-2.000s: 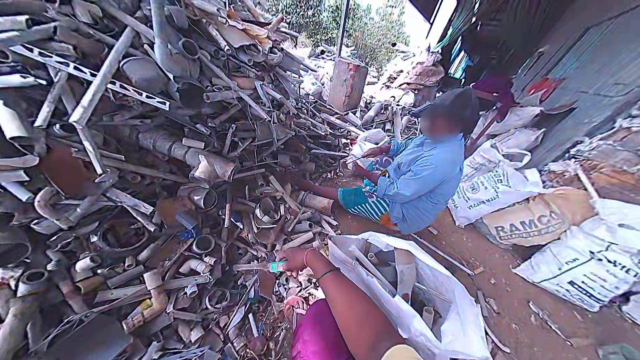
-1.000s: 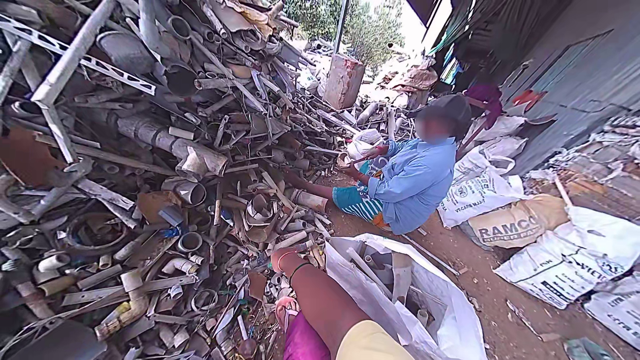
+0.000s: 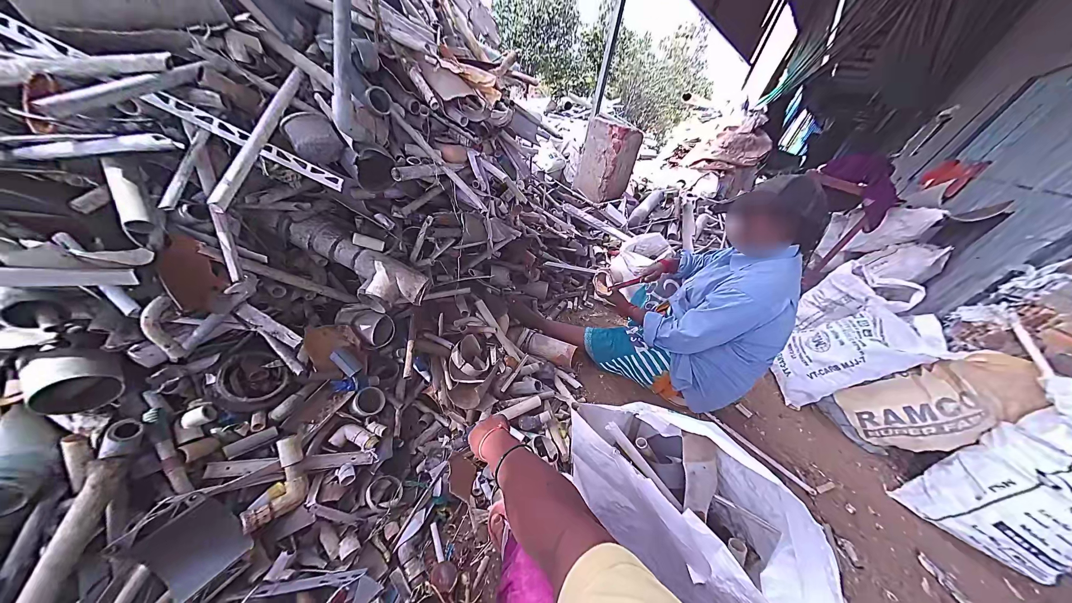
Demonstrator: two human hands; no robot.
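My right hand (image 3: pixel 492 437), with a dark band at the wrist, reaches from the lower middle to the edge of a heap of scrap plastic pipes and fittings (image 3: pixel 368 327). A short pale pipe piece (image 3: pixel 521 408) lies right by its fingers; the fingers are too unclear to show a grip. My left hand is not seen. Right of my forearm stands an open white woven sack (image 3: pixel 615 481) with pipe pieces (image 3: pixel 699 469) inside. Magenta cloth (image 3: pixel 523 569) shows below the arm.
A person in a blue shirt (image 3: pixel 729 314) sits beyond the sack, holding a pale round piece (image 3: pixel 603 283). Filled white sacks (image 3: pixel 858 335) and a tan sack (image 3: pixel 921 402) lie at the right. A block (image 3: pixel 609 157) stands behind; a thin stick (image 3: pixel 766 456) lies on the ground.
Two seconds ago my right hand was by a green item and a pale strip; neither shows at my hand now. The seated person stays in place.
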